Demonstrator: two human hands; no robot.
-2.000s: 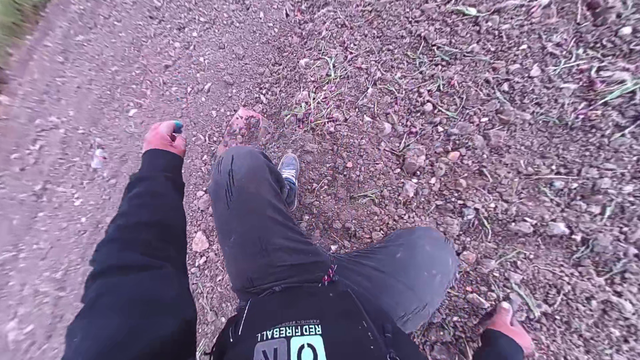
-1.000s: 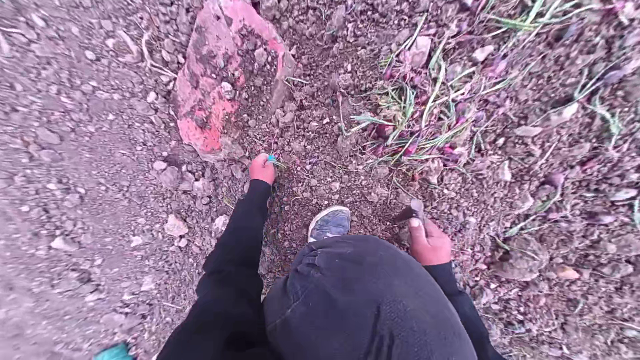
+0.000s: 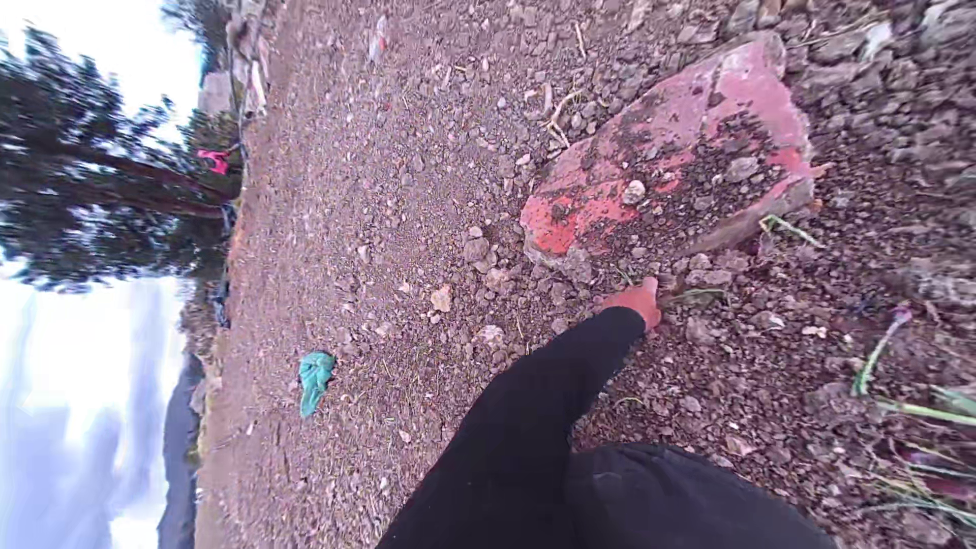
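Note:
My left hand (image 3: 639, 301), at the end of a black sleeve, is low over the soil just below a large flat stone slab (image 3: 610, 164). The slab has a reddish-pink face with loose dirt and pebbles on it. A thin green and brown plant stalk (image 3: 698, 293) extends from beside my fingers to the right; whether they grip it cannot be told. My right hand is outside the view. My dark-clad knee (image 3: 679, 496) fills the bottom edge.
Onion-like green stalks (image 3: 934, 412) lie on stony soil at the right. A green cloth or bag (image 3: 315, 381) rests on the ground at left. Beyond stand a tree (image 3: 91, 168) with a pink item (image 3: 214, 160) near it, and a distant hill (image 3: 180, 450).
The view has swung far to the left, bringing in the tree and sky. My right hand, holding a dark tool one second ago, has gone out of view.

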